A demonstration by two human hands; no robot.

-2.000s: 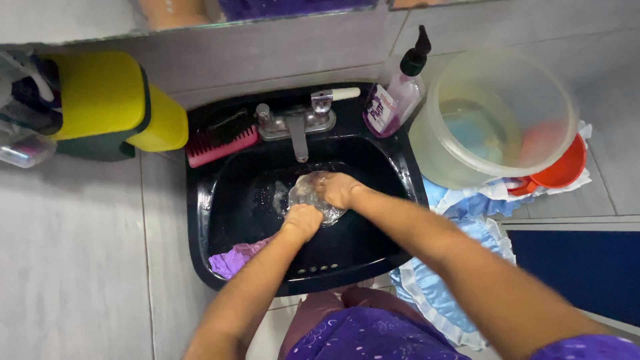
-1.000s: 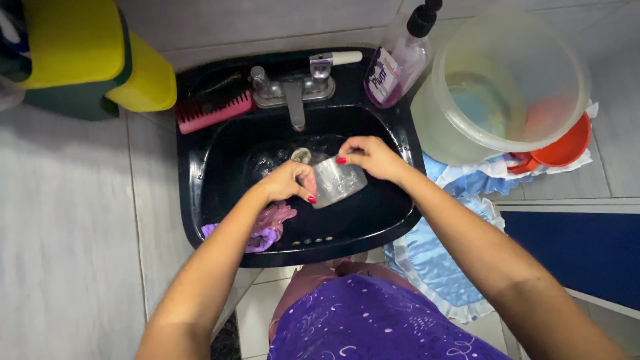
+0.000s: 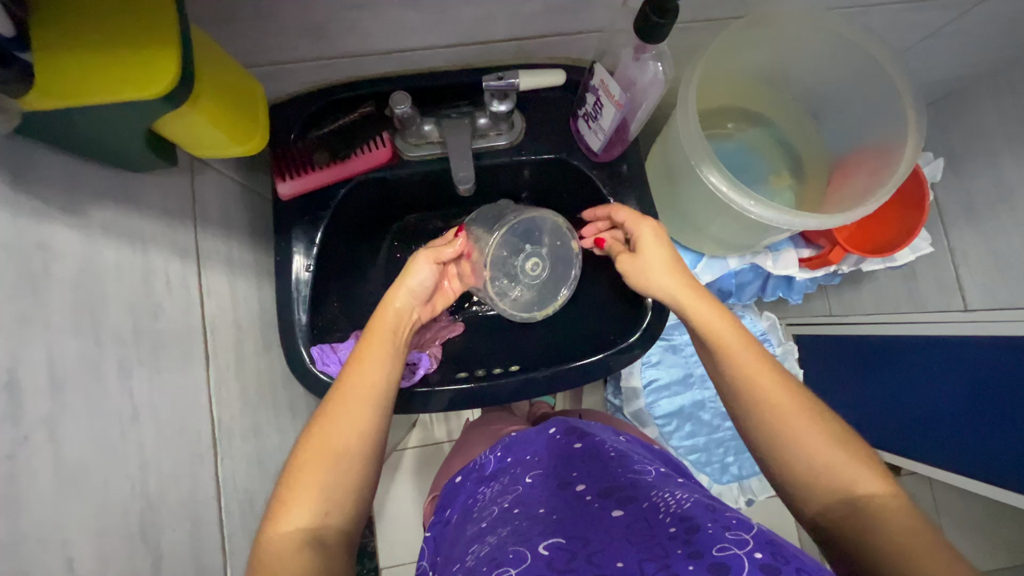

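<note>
My left hand [image 3: 438,276] grips the side of a clear round plastic container [image 3: 532,264], held tilted over the black sink basin [image 3: 584,336] with its round base facing me. My right hand [image 3: 632,244] is just right of the container, thumb and fingertips drawn together near its edge; whether they pinch something small or touch the container is unclear. A wet purple cloth [image 3: 336,356] lies at the basin's front left, partly behind my left forearm. Above the container is the metal faucet [image 3: 460,152]. Some water shows on the basin floor.
A pink comb [image 3: 336,170] rests on the sink's back left, a purple soap bottle [image 3: 620,104] at its back right. Right of the sink stands a translucent bucket [image 3: 704,200] beside a red plastic dipper [image 3: 884,220], over blue ruffled fabric [image 3: 696,392]. A yellow and green container [image 3: 104,56] is upper left.
A second ago both hands held the clear container with its side toward me; now its round base faces me and my right hand has moved to the right, off its side.
</note>
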